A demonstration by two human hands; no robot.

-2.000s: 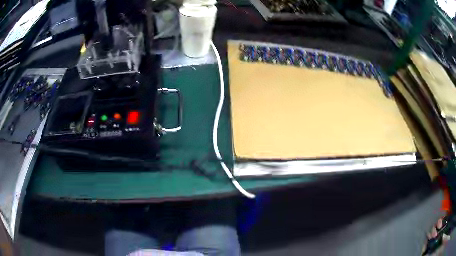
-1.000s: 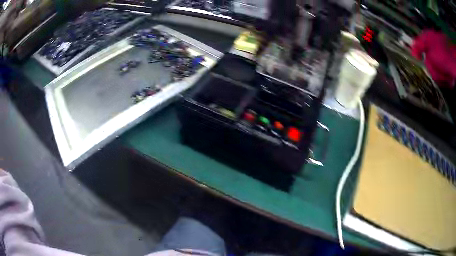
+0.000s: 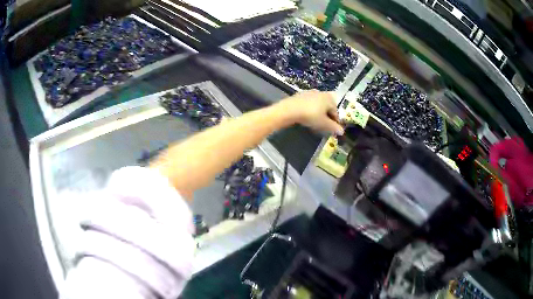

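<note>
My left hand [image 3: 318,110] reaches over the white-rimmed tray [image 3: 36,193] to a place behind the black test fixture [image 3: 339,236]. Its fingers are curled beside a cream block with small coloured parts [image 3: 355,114]; whether they grip it is unclear. A similar cream block [image 3: 332,157] stands just below the hand. Loose circuit boards [image 3: 248,187] lie in the tray, partly hidden by my forearm. The fixture's clear pressure plate [image 3: 412,266] shows at the bottom, blurred. My right hand is out of the picture.
Bulk trays heaped with boards stand at the back left [image 3: 105,61], back middle [image 3: 301,55] and back right [image 3: 400,108]. A metal side handle [image 3: 257,257] juts from the fixture's left. Red display numerals [image 3: 464,153] and a pink shape [image 3: 511,169] are at right.
The view has swung left and towards the back of the bench. My left arm has come in over the tray, its hand now behind the fixture. The cardboard sheet has left the view.
</note>
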